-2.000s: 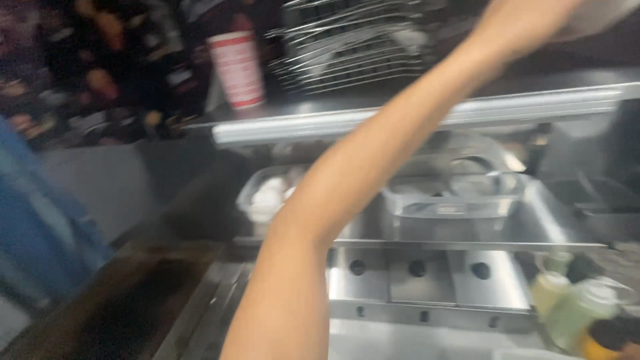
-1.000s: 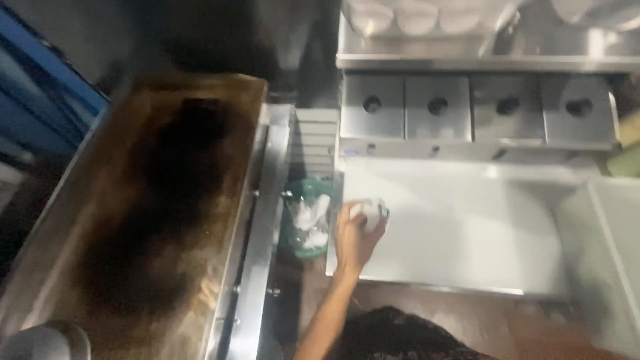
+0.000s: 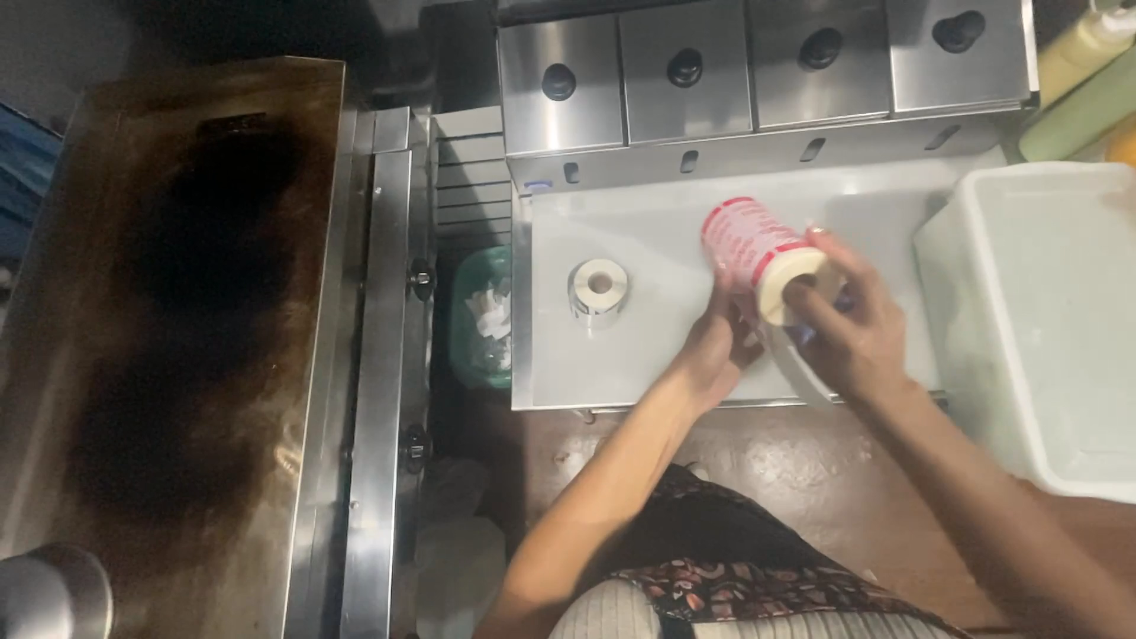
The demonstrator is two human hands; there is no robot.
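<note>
Both my hands are over the white counter (image 3: pixel 639 364). My left hand (image 3: pixel 714 342) holds a red-and-white printed paper cup (image 3: pixel 741 235) from below and the left side. A roll of cream label tape (image 3: pixel 777 293) is at the cup's near end, and a loose strip hangs from it. My right hand (image 3: pixel 848 324) grips this roll, with a finger at its core; whether the roll sits inside the cup's mouth I cannot tell. A smaller label roll (image 3: pixel 601 284) stands on the counter to the left of my hands.
A stained flat griddle (image 3: pixel 204 293) lies at the left, with a round metal object at its near corner. Steel lidded containers (image 3: pixel 688 75) line the back. A green waste basket (image 3: pixel 479 355) is beside the counter. A large lidded plastic bin (image 3: pixel 985 311) and squeeze bottles (image 3: pixel 1078 53) stand right.
The view has swung down. One second ago one hand was over the counter's left part; now both hands hold the printed cup and roll, and a small roll stands on the counter.
</note>
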